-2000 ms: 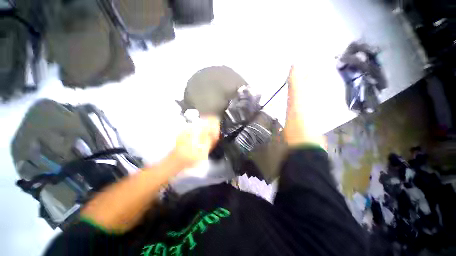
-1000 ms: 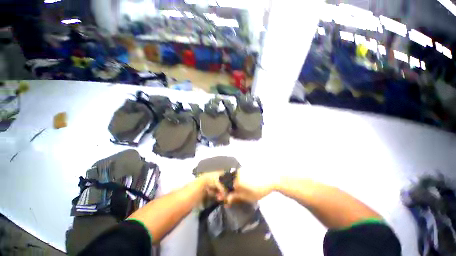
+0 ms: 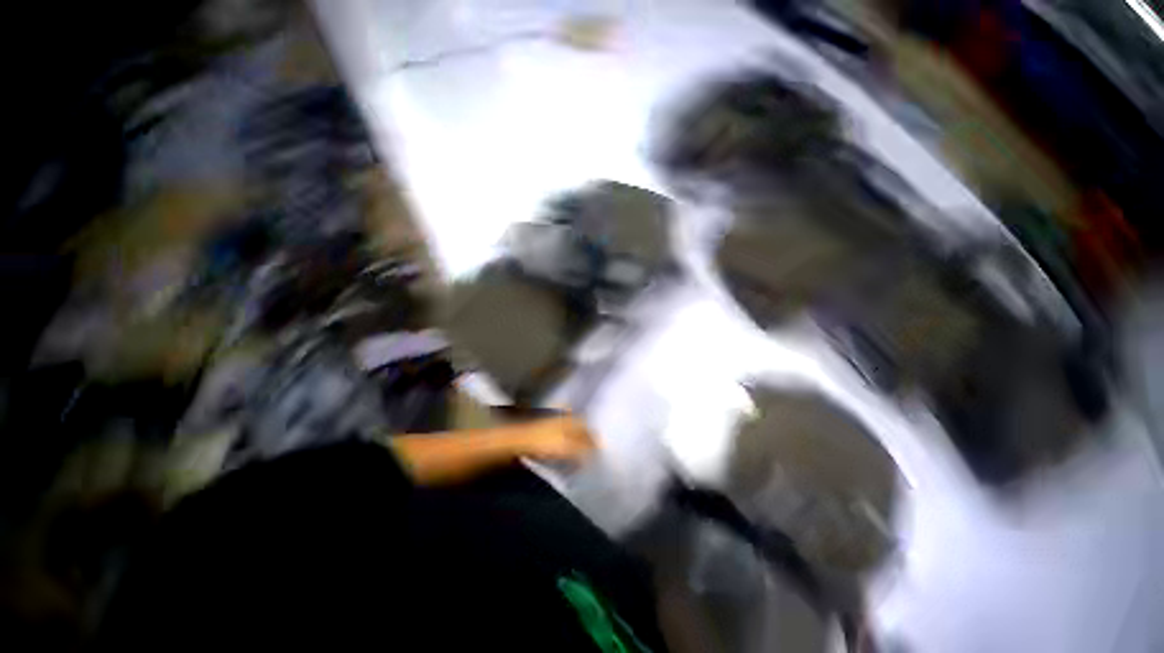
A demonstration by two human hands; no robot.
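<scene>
The frame is strongly blurred. My left hand point(image 3: 559, 439) is over the white table near its edge, between two grey-brown fabric bundles; its fingers are too blurred to read. The bundle point(image 3: 817, 466) at the lower right has a dark band around it and lies apart from that hand. The other bundle point(image 3: 511, 329) lies just beyond my left hand, near the table edge, with its banded part farther off. My right hand cannot be made out.
Several grey-brown bundles point(image 3: 798, 255) lie in a row across the upper right. An orange-brown block point(image 3: 589, 32) is at the table's far end. Mixed fabric scraps point(image 3: 306, 383) are heaped on the floor at left. The white table point(image 3: 498, 140) has a long left edge.
The view has swung left, bringing the floor scraps into sight. Both hands were together at the band of the middle bundle; now my left hand is away from it and my right is out of sight.
</scene>
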